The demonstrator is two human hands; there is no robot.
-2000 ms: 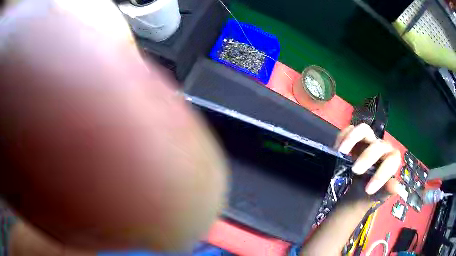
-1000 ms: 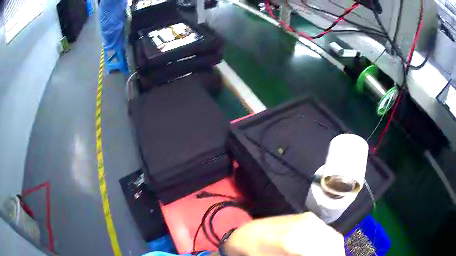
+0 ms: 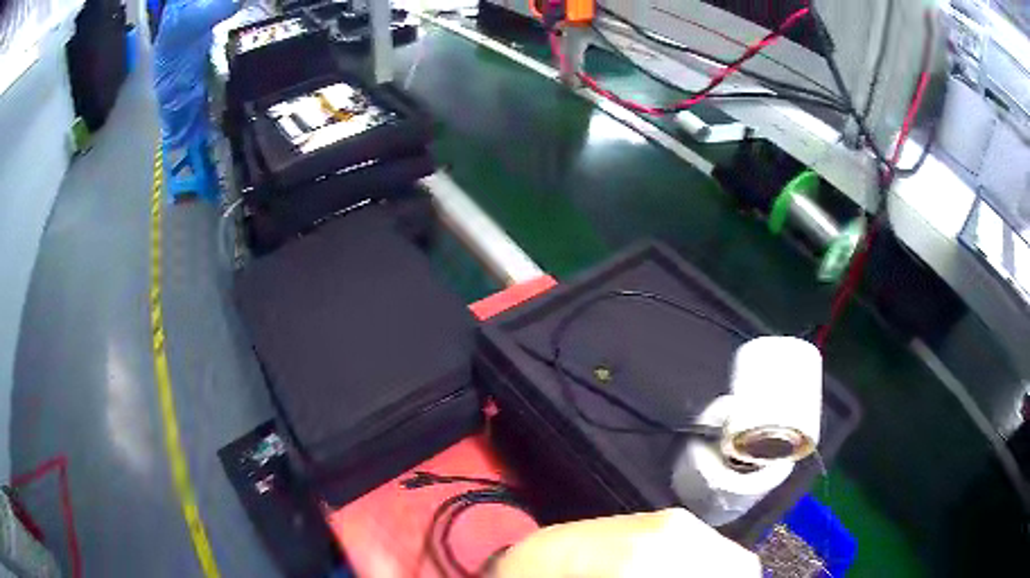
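My left hand [image 3: 635,549] shows at the bottom edge, back up and cut off; its fingers and anything in them are hidden. It is just below two white rolls [image 3: 775,390] that sit on a black foam tray [image 3: 678,305]. A blue bin [image 3: 834,531] with a heap of tiny dark-silver parts is right of the hand, partly cut off. A black cable [image 3: 474,497] lies coiled on the red mat [image 3: 390,522], left of the hand. My right hand is out of the picture.
A closed black foam block [image 3: 356,327] stands left of the tray. Stacked foam trays behind it hold a white and silver unit [image 3: 328,113]. A green conveyor [image 3: 497,124] runs behind. A green-ended solder spool [image 3: 811,220] and red and black cables are at right. A person in blue [image 3: 186,79] is far left.
The view swung left from the black slab and foam pad to the trays and rolls, then shifted slightly. The right hand left the picture; the left hand stays low at the bottom edge.
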